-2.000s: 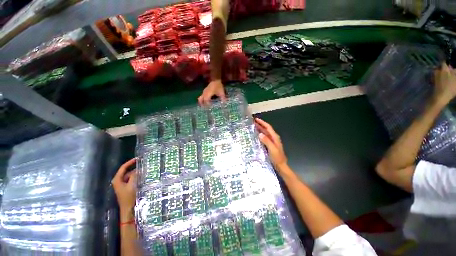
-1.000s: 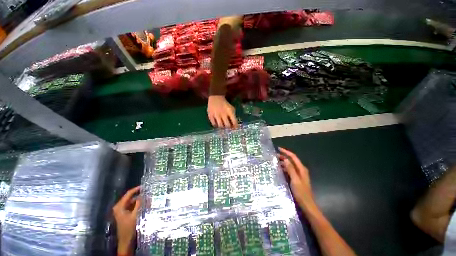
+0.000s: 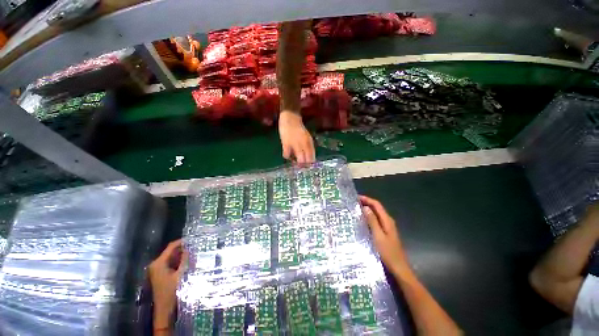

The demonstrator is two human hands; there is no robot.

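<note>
A clear blister tray [image 3: 279,274] lies in front of me, with green circuit boards [image 3: 288,241] in rows of pockets. Glare hides some of the boards. My left hand [image 3: 167,275] is at the tray's left edge, fingers and thumb on it. My right hand [image 3: 386,235] is at the tray's right edge, fingers against it. Another person's hand [image 3: 297,138] reaches across the belt and touches the tray's far edge.
A stack of blister trays [image 3: 59,252] stands at the left. Beyond the pale rail [image 3: 433,162] lie a loose board pile [image 3: 427,98] and red bubble bags [image 3: 246,62]. A neighbour's arm [image 3: 566,269] and tray stack [image 3: 565,154] are at the right. A grey shelf [image 3: 217,14] crosses the top.
Since the first frame, the view has shifted, so the tray and my hands sit lower in the picture. Both hands stay at the tray's edges. The neighbour's forearm at the right has lowered.
</note>
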